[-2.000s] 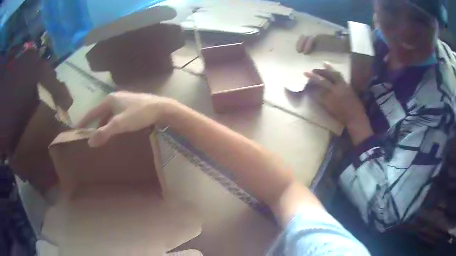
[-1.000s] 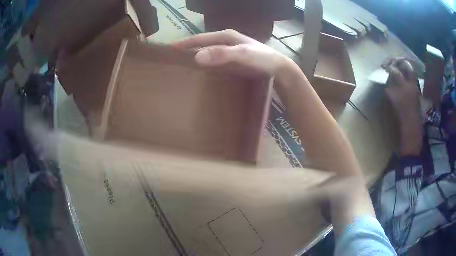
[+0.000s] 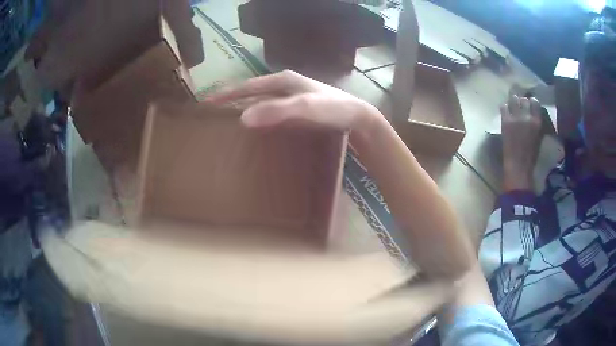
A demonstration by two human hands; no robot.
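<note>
A brown box being folded (image 3: 236, 179) is tilted in the near left-centre, its open inside facing me. Its lid panel (image 3: 223, 290) hangs open toward me and is blurred, with rounded side flaps. My right hand (image 3: 290, 105) reaches in from the lower right and grips the box's far wall, thumb on the inner side, fingers over the top edge. My left hand is not seen.
Formed boxes stand at the far left (image 3: 135, 74), far middle (image 3: 307, 51) and beyond my forearm (image 3: 439, 138). Stacked blanks (image 3: 466, 40) lie at the far side. A person in a patterned sleeve (image 3: 540, 250) has a hand on cardboard at right.
The box went from the left of the surface to a raised, tilted pose nearer the middle, then slightly lower. The lid panel has swung and is blurred. My right hand stays on the wall.
</note>
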